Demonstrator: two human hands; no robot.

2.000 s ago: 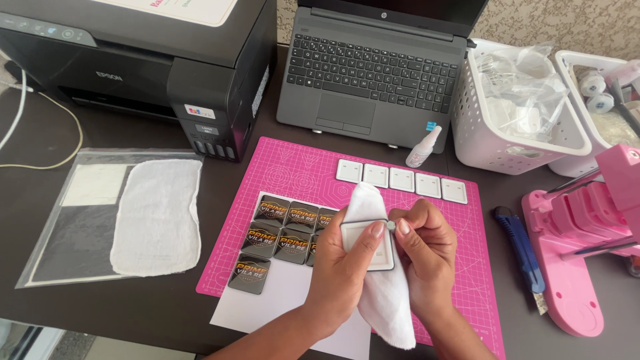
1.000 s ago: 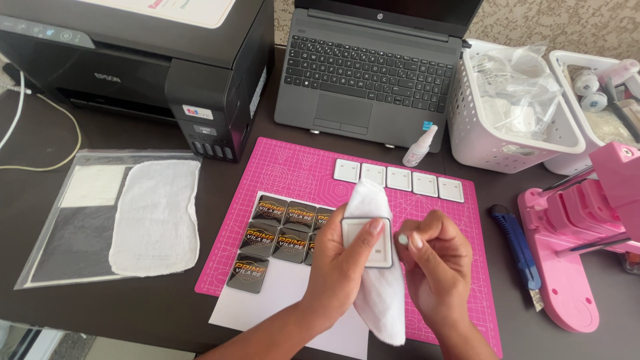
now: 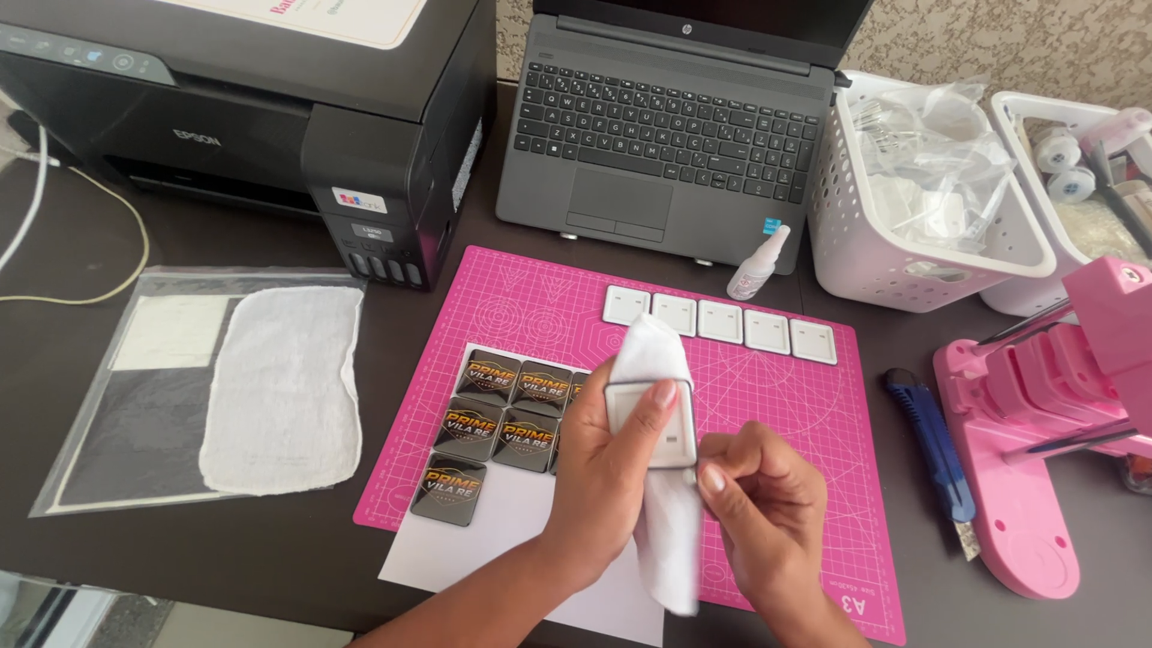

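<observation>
My left hand holds a square white badge back with a dark rim, thumb across its face, and a folded white cloth behind it. Close to the badge's lower right corner, my right hand pinches a small pale round piece between thumb and fingers. Several white square badge backs lie in a row along the top of the pink cutting mat. Printed black square badges rest on a white sheet at the left, some hidden by my left hand.
A small dropper bottle stands near the laptop. White baskets are at the back right, beside a pink press and a blue utility knife. A printer and a flat white cloth are at left.
My right hand has moved from beside the badge's upper right corner to its lower right corner, still pinching the small piece. My left hand keeps hold of the badge and cloth.
</observation>
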